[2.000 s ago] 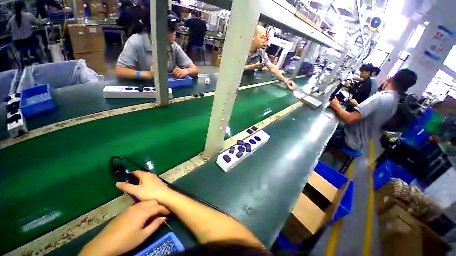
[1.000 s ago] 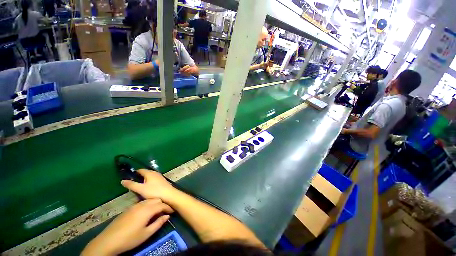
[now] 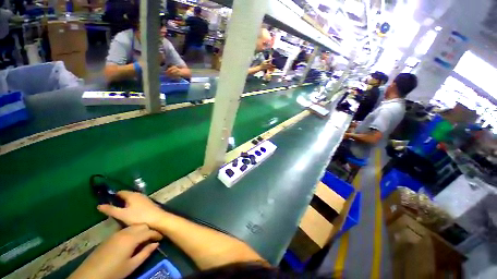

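Observation:
My right hand is closed around a black electric screwdriver, whose rear end sticks out over the green belt's near edge with its black cord looped there. My left hand lies against my right wrist, fingers curled; whether it holds anything small is hidden. A thin dark rod, perhaps the bit, shows beside its fingertips. A blue tray of screws is at the bottom edge, partly cut off. A white power strip housing lies beyond my right forearm, with black pieces on it.
A pale metal post rises at the belt's near edge. The green belt runs across ahead. Two people work across it; others are at the far right. Blue bins and open cardboard stand below the bench's right edge.
The view has swung right, so things appear shifted left. My right hand keeps its hold on the screwdriver, and my left hand stays against the right wrist.

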